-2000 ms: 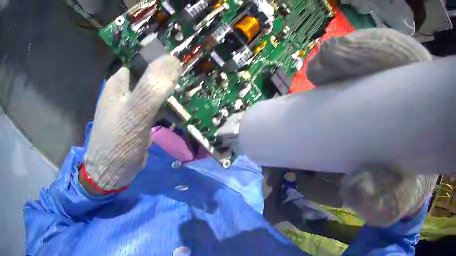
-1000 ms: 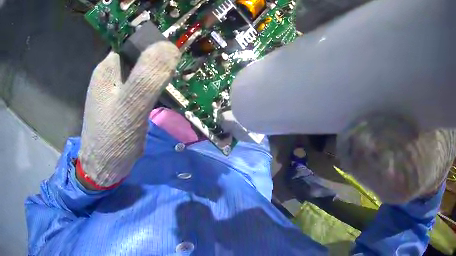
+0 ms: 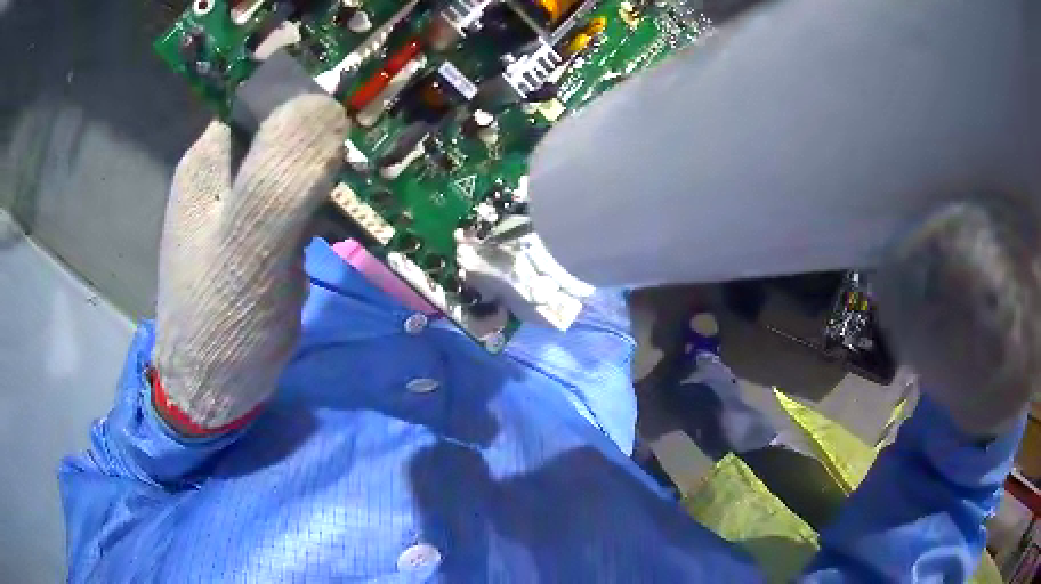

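The green circuit board [image 3: 445, 200], crowded with parts, lies tilted at the top centre. My left hand [image 3: 245, 251], in an off-white knit glove with a red cuff, grips the board's left edge at a grey block [image 3: 277, 91]. My right hand [image 3: 965, 302], gloved and blurred at the right, is around the thick white cartridge [image 3: 776, 160]. The cartridge points left over the board and hides its right part; its tip is not visible. A white connector block [image 3: 531, 280] stands at the near corner of the board, beside the cartridge's end. White blobs show along the near edge.
My blue smock [image 3: 343, 456] is just below the board. A pink thing [image 3: 382, 275] shows under the board's near edge. Yellow-green sheets [image 3: 753, 513] and a dark item with small parts [image 3: 856, 325] are lower right. A grey surface [image 3: 69, 148] is at the left.
The board and my left hand have shifted left and slightly up in view. The cartridge looms larger and my right hand has moved right and up. The white connector block is more exposed, and the red pad is out of view.
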